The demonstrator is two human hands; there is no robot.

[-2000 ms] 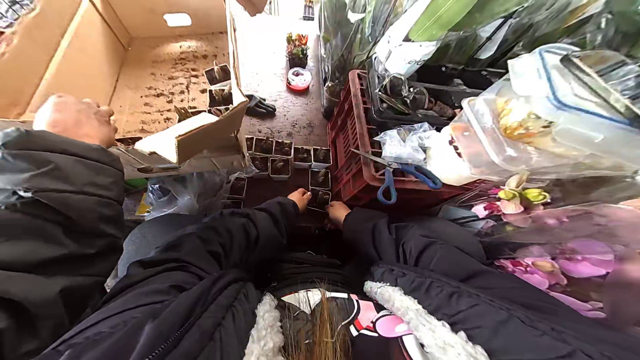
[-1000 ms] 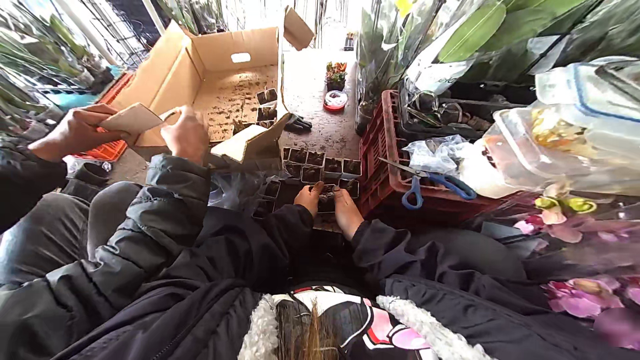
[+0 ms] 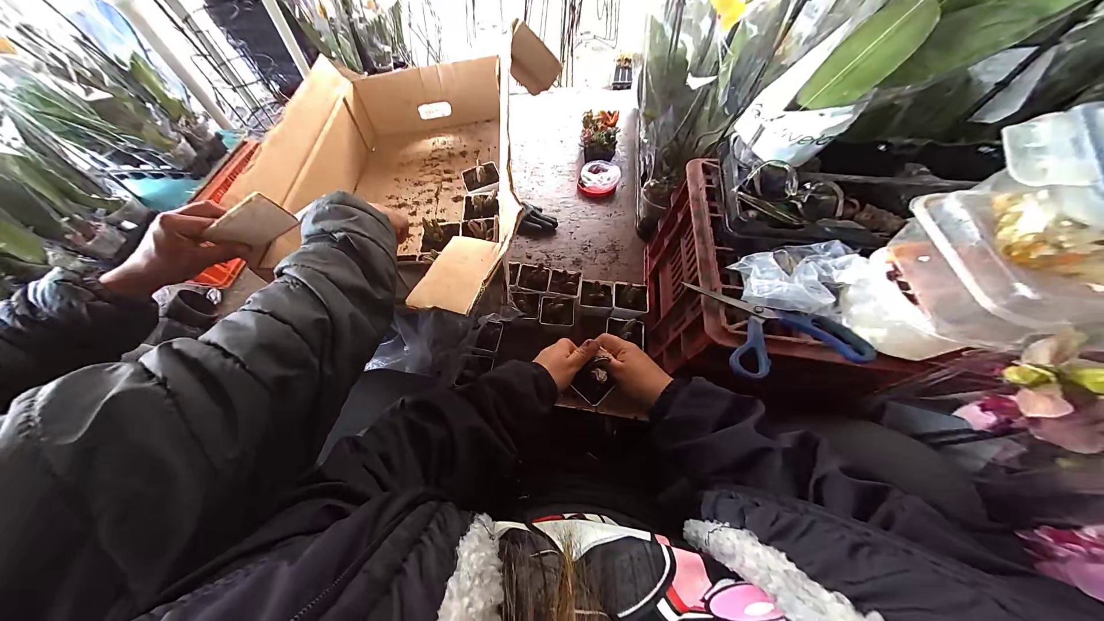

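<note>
Both my hands meet over a small square plant pot (image 3: 593,385) filled with dark soil. My left hand (image 3: 565,360) is at the pot's upper left, its fingers pinched near the rim. My right hand (image 3: 634,371) grips the pot's right side, its fingertips close to those of my left. Something small and pale lies on the soil between them. Just beyond stand several similar soil-filled pots (image 3: 556,310) in rows. More pots (image 3: 479,205) with small plants stand in a soil-strewn cardboard box (image 3: 431,82). What my left fingertips pinch is too small to tell.
A co-worker's hand (image 3: 177,246) holds a cardboard piece (image 3: 252,226) at left; their other arm reaches over the box. On the right, blue-handled scissors (image 3: 763,323) lie on a red plastic crate (image 3: 703,259) beside clear plastic containers (image 3: 992,250). Black gloves (image 3: 536,220) lie beyond the pots.
The co-worker's one hand has left the cardboard piece and reached into the box. My hands stay together at the pots. The view has shifted to show more of the left side.
</note>
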